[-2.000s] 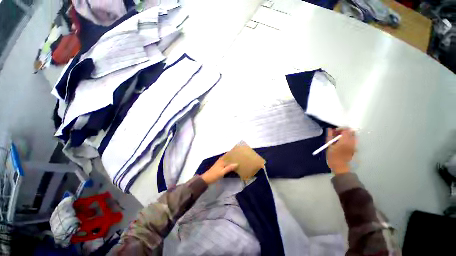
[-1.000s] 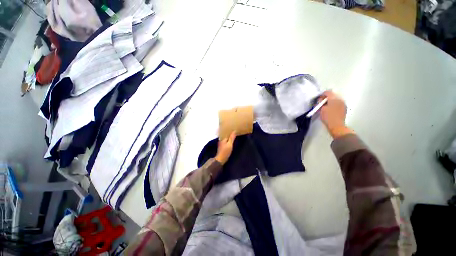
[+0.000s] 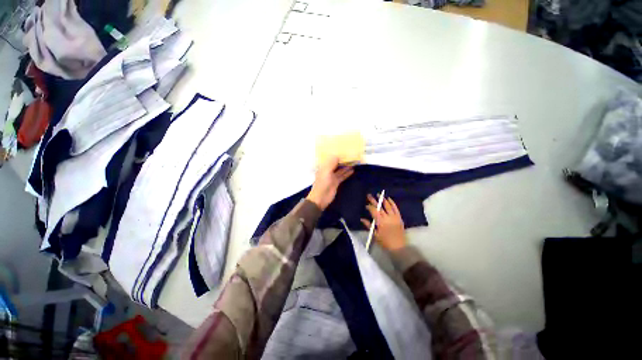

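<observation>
A navy cut panel [image 3: 401, 188] lies across the table in front of me, with a light grey striped part [image 3: 450, 144] along its far side. My left hand [image 3: 329, 180] holds a tan card template [image 3: 340, 147] at the panel's far edge, thumb and fingers on the card's near edge. My right hand [image 3: 387, 221] rests on the navy panel with fingers spread and holds a thin white marking stick [image 3: 376, 219] between them. More grey and navy fabric [image 3: 352, 295] lies nearest me between my forearms.
Stacked white-grey pieces with navy edges [image 3: 165, 190] lie at left. A black fabric piece [image 3: 588, 295] and a shiny plastic-wrapped bundle [image 3: 619, 151] are at right. Pencilled lines [image 3: 303, 36] mark the far tabletop. A red stool [image 3: 130, 341] stands at lower left.
The panel's folded, bunched right end now lies spread out to the right. My right hand has moved left and nearer, onto the navy panel. The card has shifted slightly right and away in my left hand.
</observation>
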